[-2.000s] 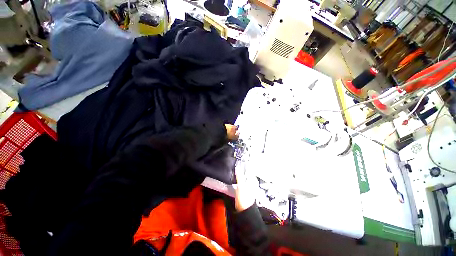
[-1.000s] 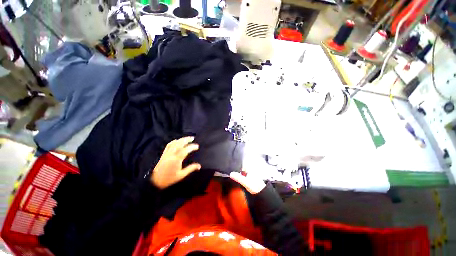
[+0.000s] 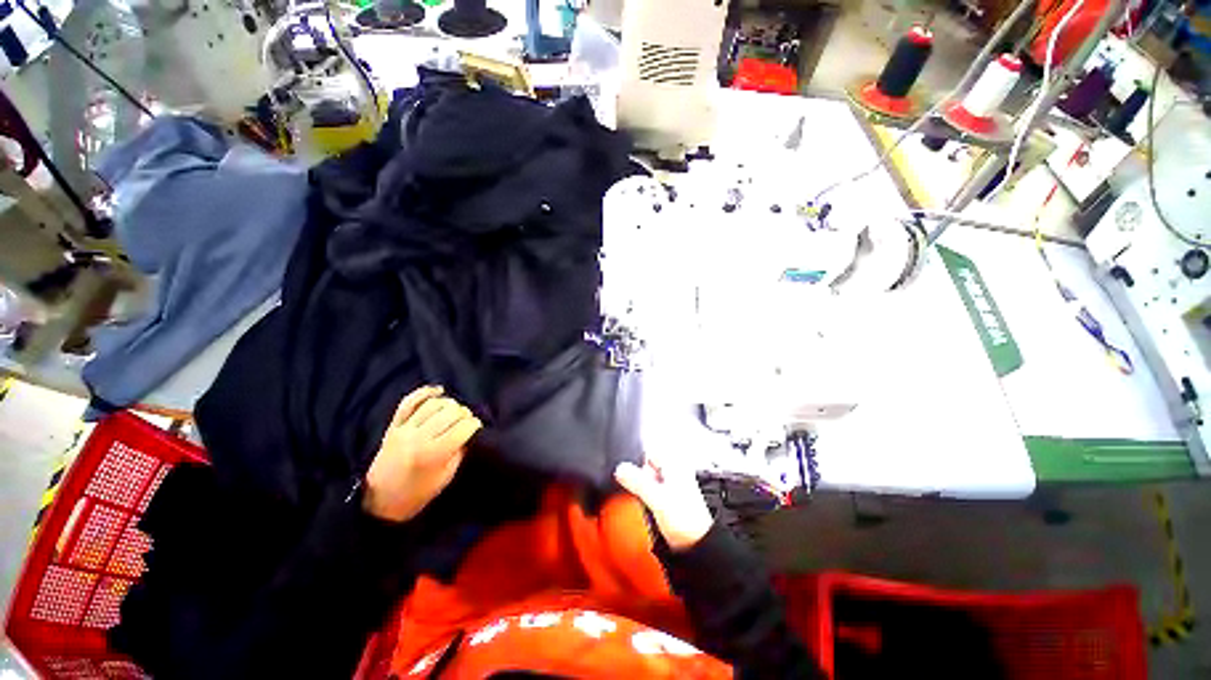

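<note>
The black garment (image 3: 452,253) lies heaped left of the white sewing machine (image 3: 744,292), its flat part reaching the presser foot and needle area (image 3: 618,348). My left hand (image 3: 421,454) is on the garment near the table's front edge, fingers curled and closed on the cloth. My right hand (image 3: 668,497) is at the machine's front left, thumb and fingers at the garment's right edge; glare there hides whether it pinches the cloth. An orange-red apron (image 3: 571,551) covers my lap.
A red crate (image 3: 100,531) with black cloth stands at left, another red crate (image 3: 1062,638) at lower right. Blue-grey garment (image 3: 199,239) lies far left. Beige vented housing (image 3: 671,67) stands behind the machine. Thread cones (image 3: 907,67) stand at right rear; snips (image 3: 1105,343) lie on the right table.
My left hand, hidden at first, came into view spread over the cloth, then moved slightly left and down and its fingers curled. The view has turned, showing the right crate.
</note>
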